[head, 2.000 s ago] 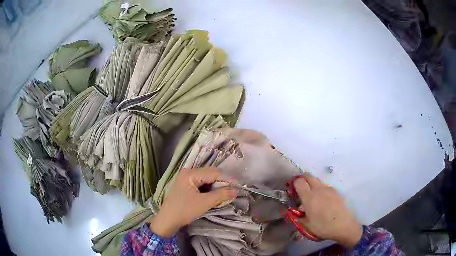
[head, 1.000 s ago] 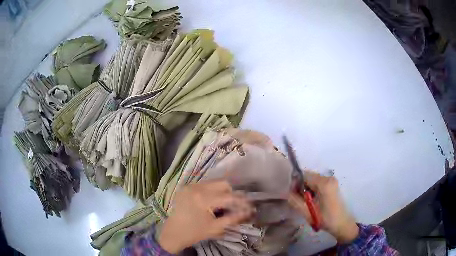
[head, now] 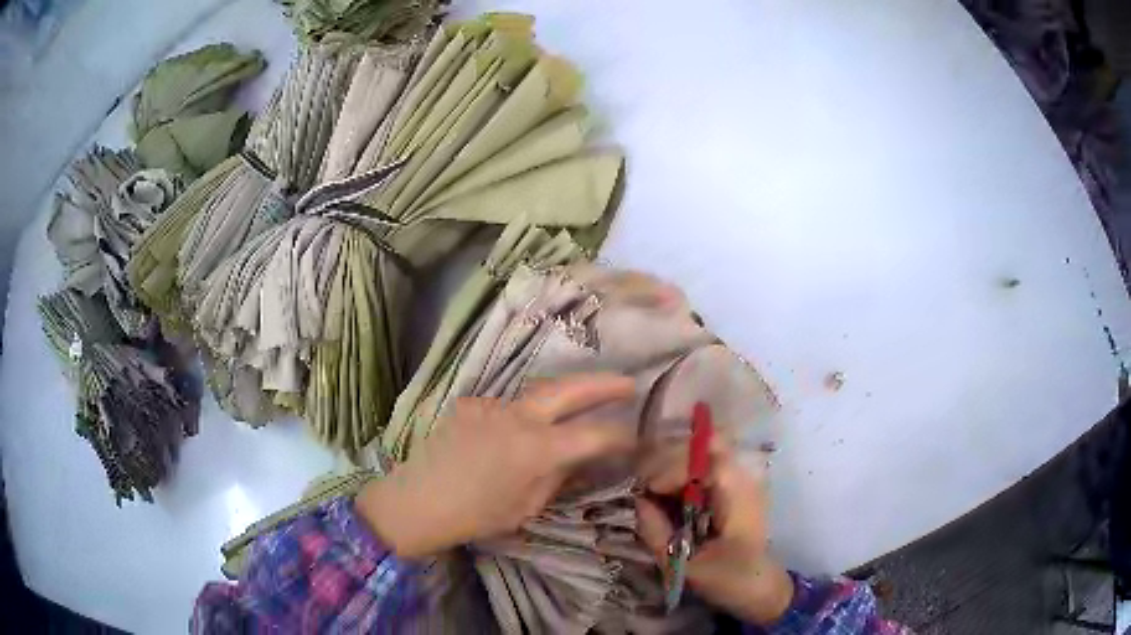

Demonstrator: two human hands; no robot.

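A working bundle of beige-grey cloth pieces point(head: 546, 329) lies fanned nearest me, with greenish layers on its left side. My left hand point(head: 509, 459) lies over the middle of the bundle, fingers stretched to the right and blurred; its fingertips are at the cloth, and whether they pinch a layer is unclear. My right hand point(head: 719, 533) holds the scissors point(head: 697, 478) at the bundle's right side. Their red handle points up and the metal blades point down towards me. A rounded cloth piece point(head: 719, 385) stands lifted just beyond the right hand.
A large tied olive and beige bundle point(head: 298, 236) lies left of the working bundle. Smaller bundles lie at the far left point(head: 130, 397) and top point(head: 360, 15). Small lint bits point(head: 833, 380) dot the white table point(head: 856, 223). The table's edge curves along the right.
The scissors have swung from blades-up to blades-down, and my right hand has moved left and nearer me. My left hand has reached further over the cloth. The view has shifted slightly.
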